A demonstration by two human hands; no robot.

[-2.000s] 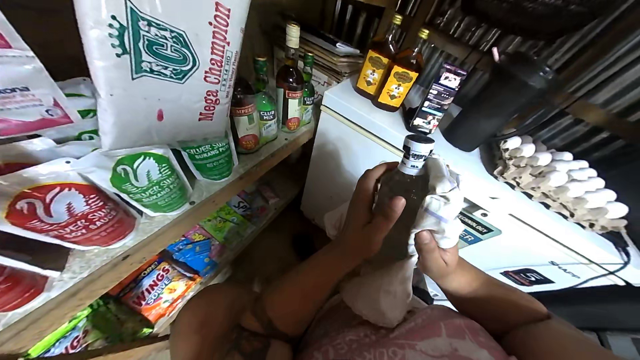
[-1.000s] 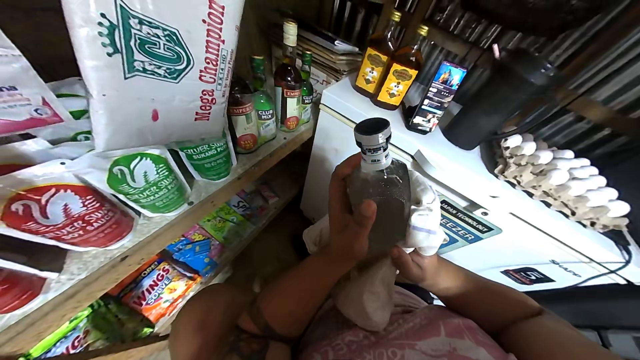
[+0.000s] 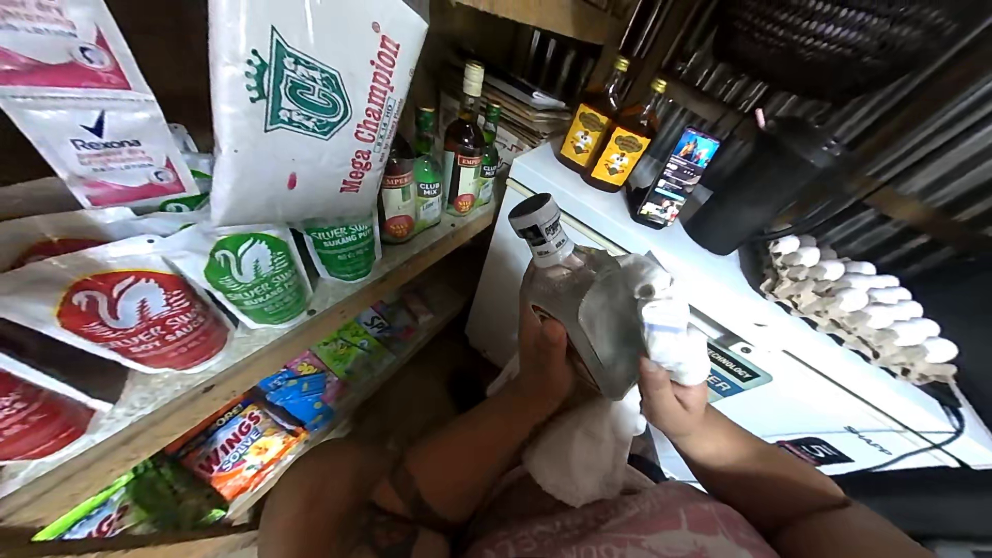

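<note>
A clear glass liquor bottle (image 3: 593, 310) with a dark cap and a white neck band tilts up and to the left in front of my body. Round its lower left side my left hand (image 3: 546, 356) is closed, the thumb lying on the glass. My right hand (image 3: 674, 395) pinches a white cloth (image 3: 665, 325) against the bottle's right side. More of the cloth hangs below the bottle, over my lap. The fingers behind the bottle and cloth are hidden.
Left, a wooden shelf (image 3: 333, 325) holds sauce pouches (image 3: 147, 318), bottles (image 3: 465, 147) and a large white bag (image 3: 310, 108). Right, a white chest freezer (image 3: 589, 217) bears two amber bottles (image 3: 620, 147), a lit phone (image 3: 678, 178), a black tumbler (image 3: 756, 186) and an egg tray (image 3: 860, 310).
The bottle has turned in my left hand, its cap moving left and then back right. The cloth in my right hand has shifted along the bottle's right side.
</note>
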